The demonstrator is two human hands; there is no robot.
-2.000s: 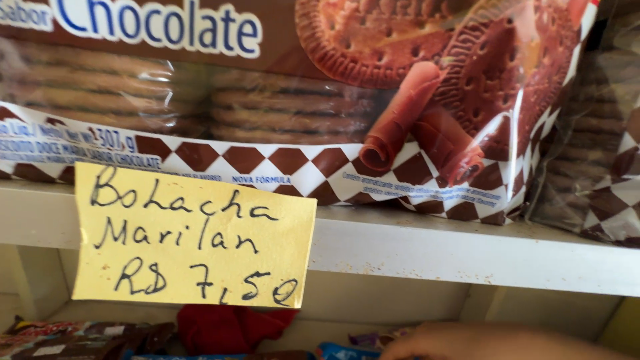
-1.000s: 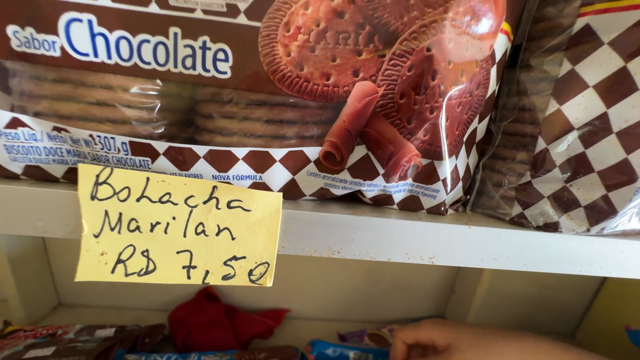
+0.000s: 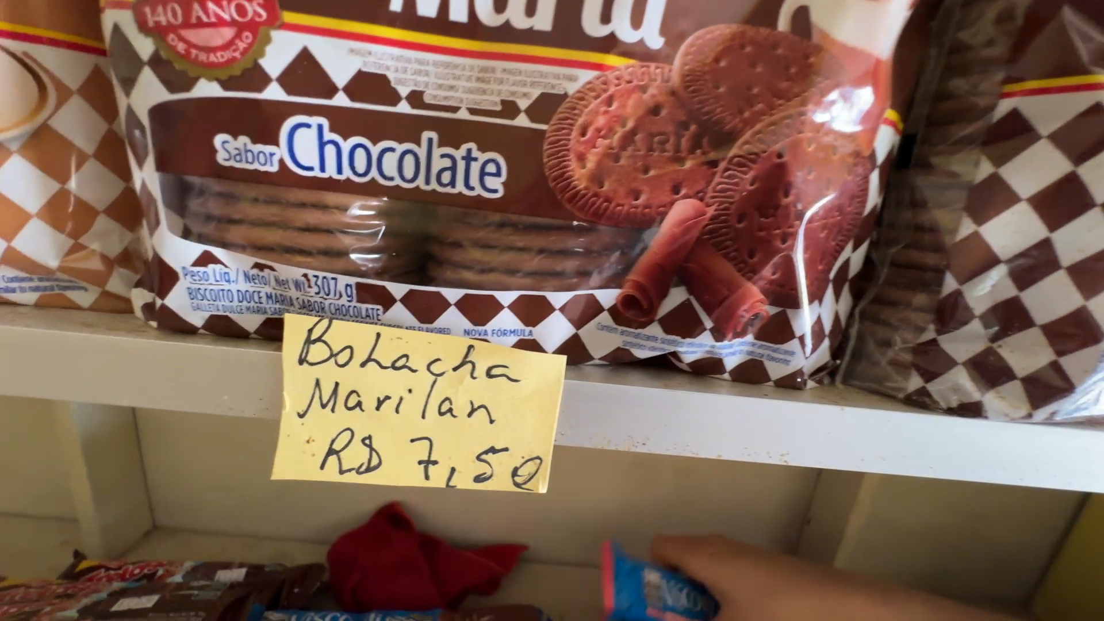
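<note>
My right hand (image 3: 768, 569) reaches in from the lower right edge, its fingers on a blue packet (image 3: 660, 591) with a pinkish-red edge, on the lower shelf level. Only part of the hand shows; the frame's bottom edge cuts it off. My left hand is out of view. Left of the packet lies a crumpled dark red cloth (image 3: 410, 561). Above, a plastic pack of chocolate biscuits (image 3: 405, 233) with a brown and white checked pattern stands on a white shelf (image 3: 733, 431). A yellow handwritten price note (image 3: 418, 405) is fixed to the shelf's front edge.
Another checked biscuit pack (image 3: 1018, 259) stands at the right, and an orange and white one (image 3: 60, 172) at the left. Brown snack packets (image 3: 172, 591) lie at the lower left. Upright dividers (image 3: 103, 483) stand under the shelf, which overhangs the hand.
The blue packet beside my right hand now stands up higher and shows more of itself, with my fingers on it. The view has shifted, showing more of the upper packs.
</note>
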